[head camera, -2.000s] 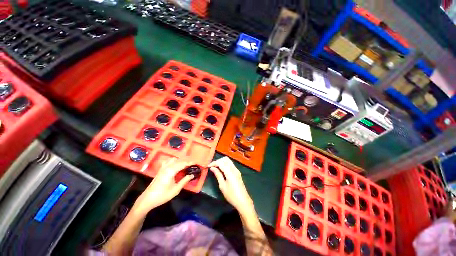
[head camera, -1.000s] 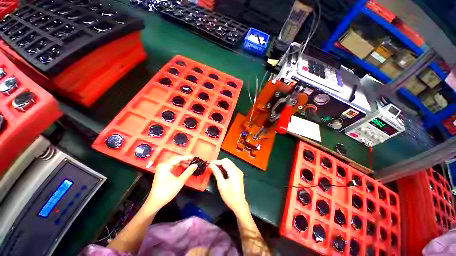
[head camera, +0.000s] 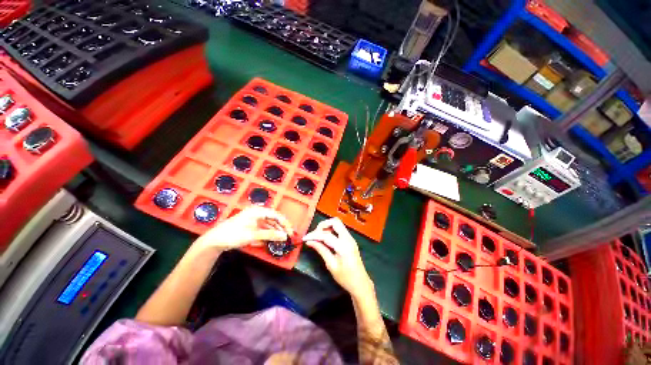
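A round black watch head [head camera: 279, 247] is at the near right corner of the left red foam tray [head camera: 185, 177]. My left hand [head camera: 251, 228] is over it with its fingertips touching its upper side. My right hand [head camera: 335, 246] is just to the right, thumb and forefinger pinched on a small dark part [head camera: 303, 241] that reaches toward the watch head. The part is too small to name. Several tray pockets hold watch heads and some are empty.
An orange press fixture [head camera: 357, 203] with a red lever [head camera: 405, 168] stands beyond my right hand. The right red tray [head camera: 446, 299] holds many watch heads. A grey box with a blue display [head camera: 82, 276] is lower left. A white power supply [head camera: 537, 178] and a blue box [head camera: 367, 58] stand behind.
My left hand has shifted from gripping the watch head's left side to above it, and more of its face shows. My right hand's fingers have moved slightly; the view has shifted a little.
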